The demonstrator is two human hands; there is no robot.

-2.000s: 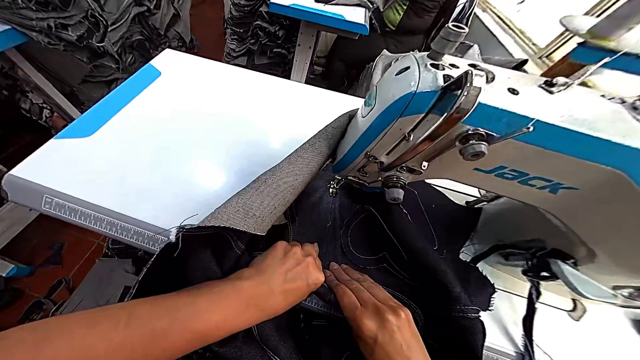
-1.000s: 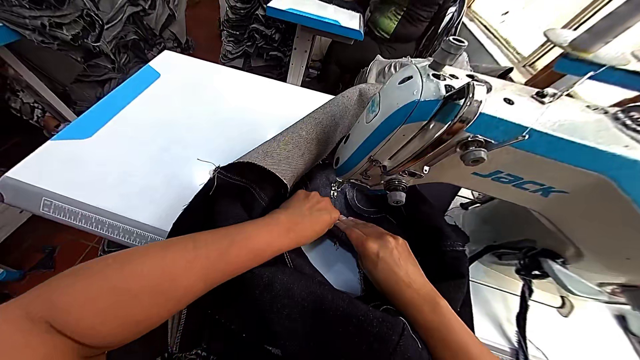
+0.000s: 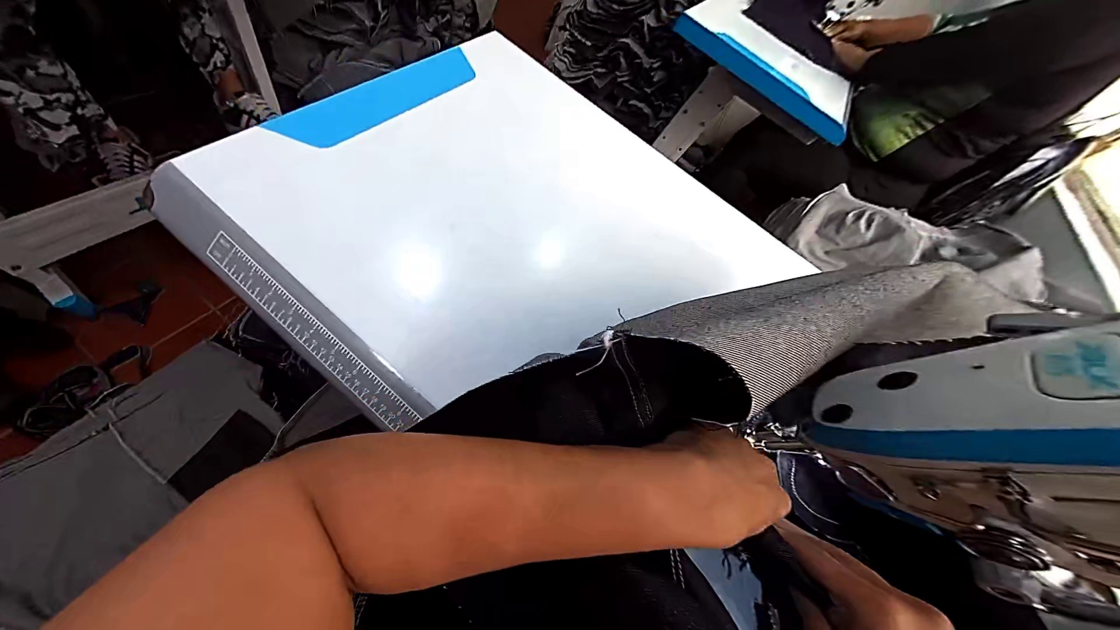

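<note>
Dark denim fabric [image 3: 560, 394] with light stitching lies over the front edge of the white sewing table [image 3: 490, 201]. Its greyish reverse side [image 3: 787, 324] is folded up toward the back right. My left hand [image 3: 735, 490] is closed on the denim close to the needle area of the industrial sewing machine [image 3: 962, 420]; the fingertips are hidden. Just below and to the right, my right hand [image 3: 857, 586] rests at the dark cloth, partly behind the left hand and cut by the frame's lower edge, so its grip is unclear. The needle itself cannot be made out.
A ruler scale [image 3: 306, 324] runs along the table's front edge. Grey garments [image 3: 122, 472] lie at the lower left, and piled dark cloth [image 3: 612, 61] is beyond the table. At the upper right, another person's hands [image 3: 866, 39] are at a second table [image 3: 761, 70].
The view has swung strongly to the left and tilted. Over the two seconds, the denim has been bunched and turned, with a gap now between its layers near my hands.
</note>
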